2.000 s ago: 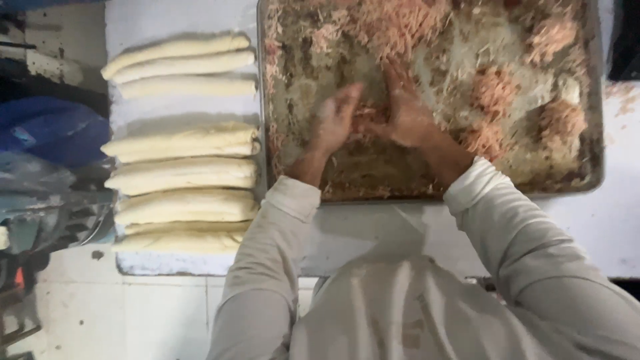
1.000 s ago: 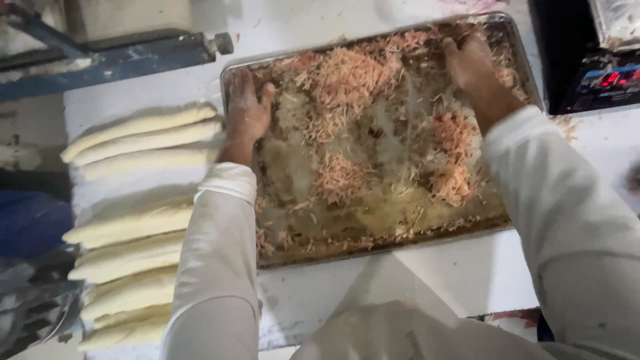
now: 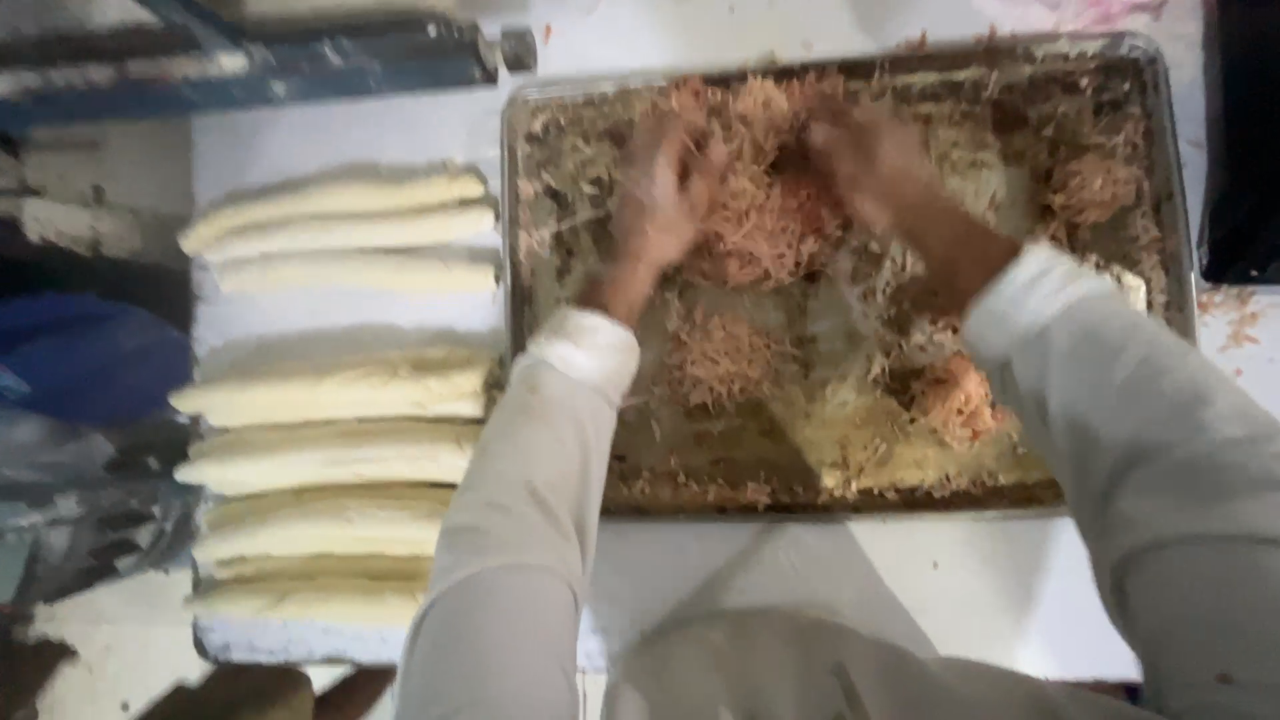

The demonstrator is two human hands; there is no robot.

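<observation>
A large metal baking tray holds orange-pink shredded filling. Near its far side, my left hand and my right hand are on opposite sides of the biggest heap of shreds, both blurred. The left fingers look spread and touch the heap's left side; the right fingers reach into its upper right, partly hidden. Smaller mounds lie on the tray: one at the front middle, one at the front right beside my right sleeve, and one at the far right.
Several long pale dough rolls lie side by side on the white work surface, left of the tray. A blue metal bar crosses the far left. A dark object stands beyond the tray's right edge, near scattered shreds.
One second ago my hands were at the tray's left and far right edges; now both are at the large heap. The tray stood tilted in view and now appears straighter.
</observation>
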